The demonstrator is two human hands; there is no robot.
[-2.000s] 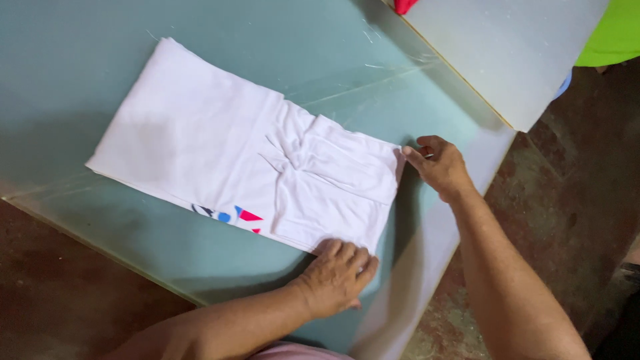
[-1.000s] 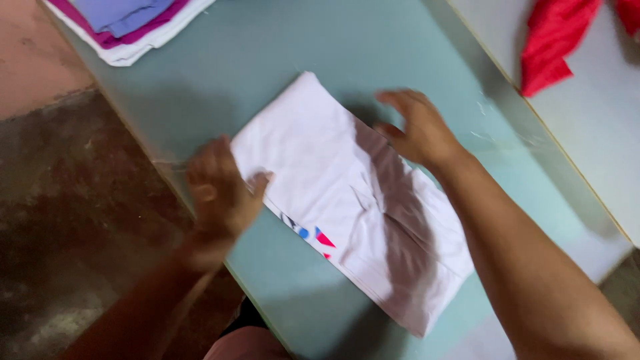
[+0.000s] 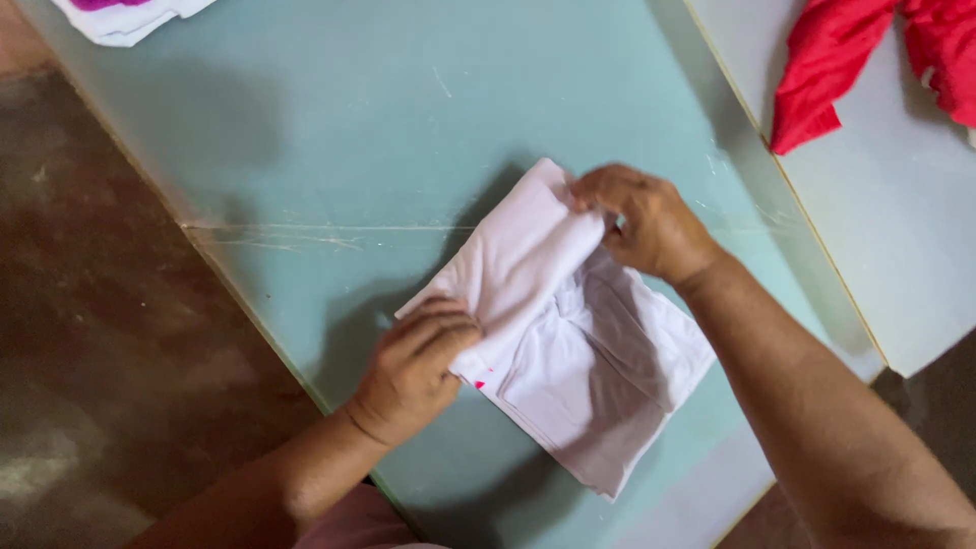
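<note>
A white cloth garment (image 3: 526,244) lies on the pale blue-green tabletop (image 3: 366,122), its upper part folded over toward the lower part. My left hand (image 3: 415,366) grips the folded layer at its lower left edge, where a small bit of red print shows. At the top right corner of the fold, my right hand (image 3: 648,221) holds the cloth between thumb and fingers. The lower part of the garment is wrinkled, with gathered creases near its middle. Most of the coloured print is hidden.
Red cloth (image 3: 831,76) lies on a lighter adjoining tabletop (image 3: 915,252) at the upper right. Part of a pile of white and purple cloth (image 3: 130,23) shows at the top left. Brown floor (image 3: 137,366) is visible beyond the table's left edge.
The garment's far end has been folded back over itself, covering most of the print that showed earlier. Both my hands now hold the folded part. The view has shifted.
</note>
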